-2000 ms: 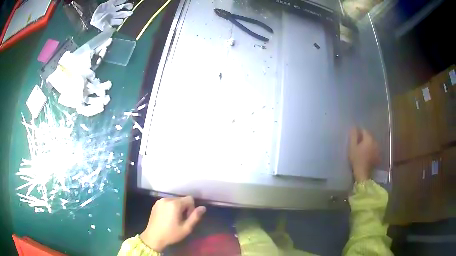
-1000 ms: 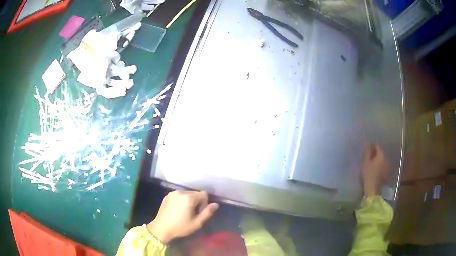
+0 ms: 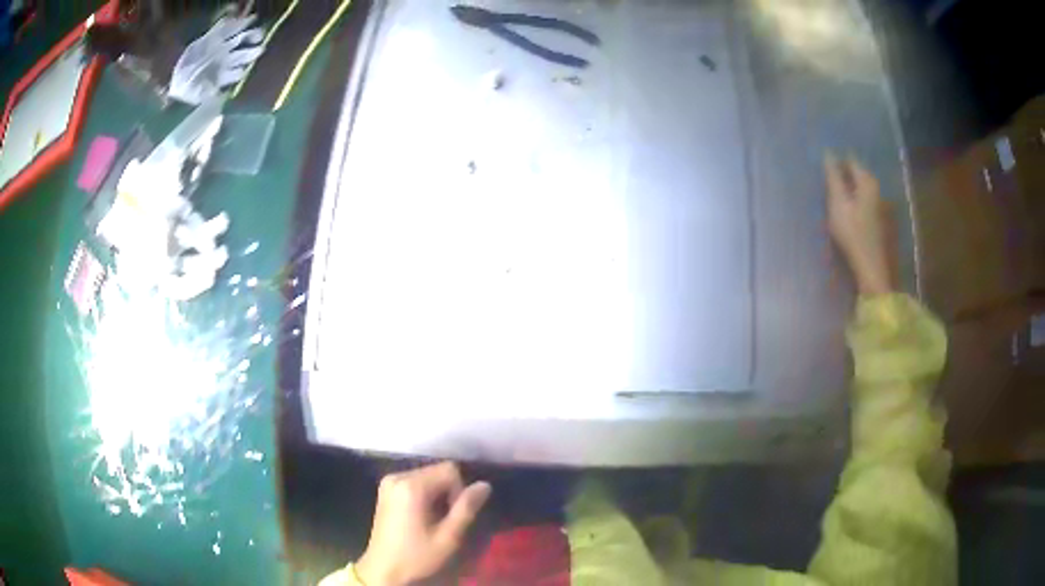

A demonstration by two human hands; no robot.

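My left hand (image 3: 422, 521) is at the near edge of the pale machine bed (image 3: 458, 286), fingers curled, with nothing visible in it. My right hand (image 3: 857, 218) is over the right side of the bed, at the end of a yellow sleeve; it is slightly blurred, and whether it holds anything cannot be told. A long flat plate (image 3: 693, 229) lies on the bed left of my right hand. Dark cutting pliers (image 3: 533, 34) lie on the bed at the far side, handles apart, touched by neither hand.
On the green bench (image 3: 241, 458) at left are white slivers (image 3: 160, 389), a crumpled white heap (image 3: 166, 218), a pink pad (image 3: 99, 163), a clear plastic piece (image 3: 243, 143), a white glove (image 3: 218, 57) and an orange-red tray (image 3: 78, 109) holding a panel. Brown cartons (image 3: 974, 263) stand at right.
My right hand has moved forward along the bed's right side, away from me. My left hand stays at the near edge. The camera view has shifted.
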